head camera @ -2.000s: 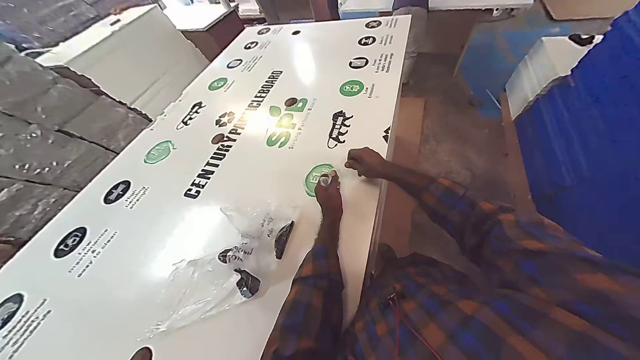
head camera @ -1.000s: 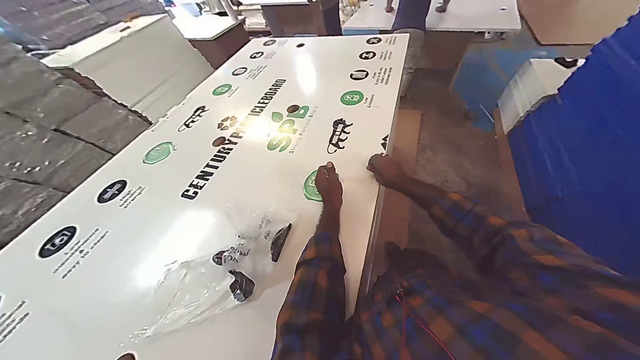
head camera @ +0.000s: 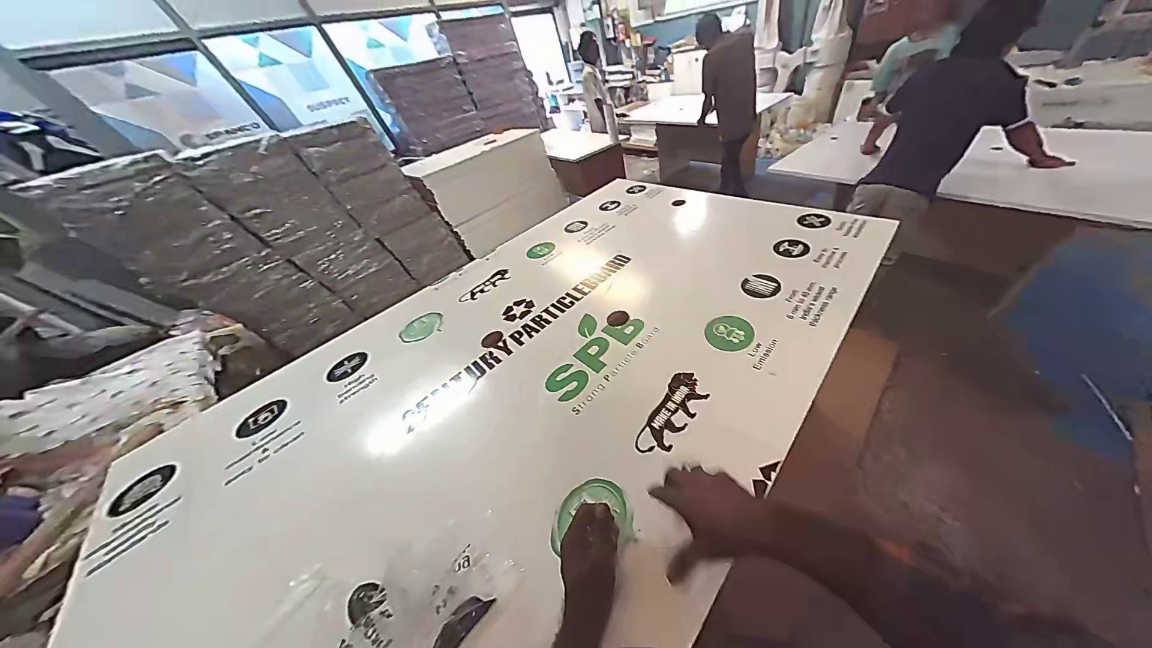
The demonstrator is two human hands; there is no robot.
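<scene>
A large white printed particleboard sheet (head camera: 504, 468) lies in front of me. My left hand (head camera: 589, 549) rests over a green round mark near the board's right edge; its fingers are bunched, and whether something small is in them cannot be made out. Just to its right, my right hand (head camera: 706, 513) hovers at the board with fingers spread and nothing visible in it. A clear plastic bag (head camera: 405, 594) with dark pieces in it lies left of my left hand, partly cut off by the bottom of the view.
Wrapped grey stacks (head camera: 270, 225) stand along the left, beside a stack of white boards (head camera: 490, 193). At the back right, a person in a dark shirt (head camera: 954, 126) leans over a white table (head camera: 1089, 180). Another person (head camera: 729, 90) stands behind the board's far end.
The view has tilted up toward the room. My right hand, closed up earlier, now has its fingers spread. My left hand stays near the green mark.
</scene>
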